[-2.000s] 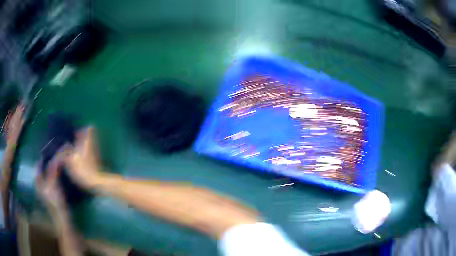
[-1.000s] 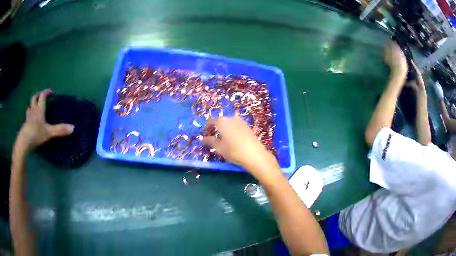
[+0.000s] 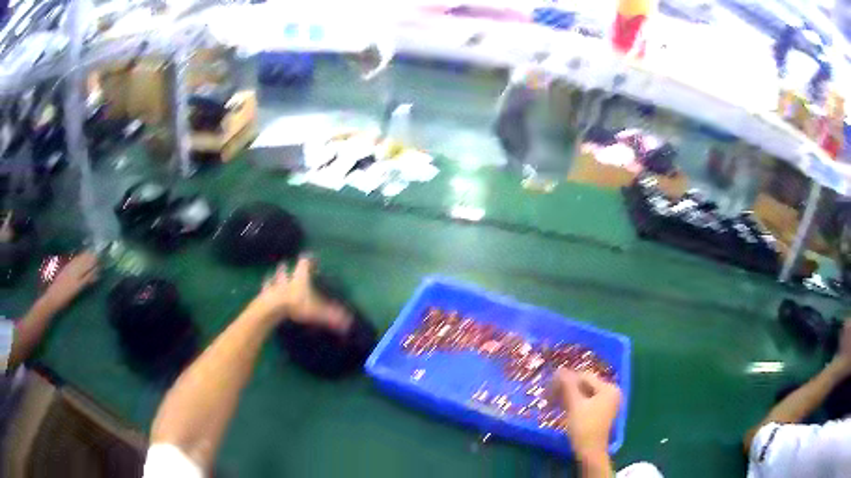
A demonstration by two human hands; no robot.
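Observation:
A blue parts tray (image 3: 453, 397) full of small copper-coloured rings (image 3: 504, 350) lies on the green bench. My right hand (image 3: 590, 401) is in the right part of the tray, over the rings, with its fingers bent; whether it holds a ring cannot be told. My left hand (image 3: 303, 297) is on the upper part of a dark stack of grilles (image 3: 327, 345) just left of the tray, with its fingers spread. The picture is blurred, so the fingertips and the stack's details are unclear.
More dark round stacks (image 3: 149, 317) stand to the left and one (image 3: 259, 233) behind my left hand. White papers (image 3: 373, 163) and a cardboard box (image 3: 229, 126) lie further back. Other people's hands show at the left (image 3: 70, 275) and right (image 3: 844, 350). Metal posts (image 3: 79, 140) rise at the left.
The view has tilted up, showing the back of the bench. My right hand remains in the tray, now nearer its right end. My left hand stays at the grille stack, now reaching over its top.

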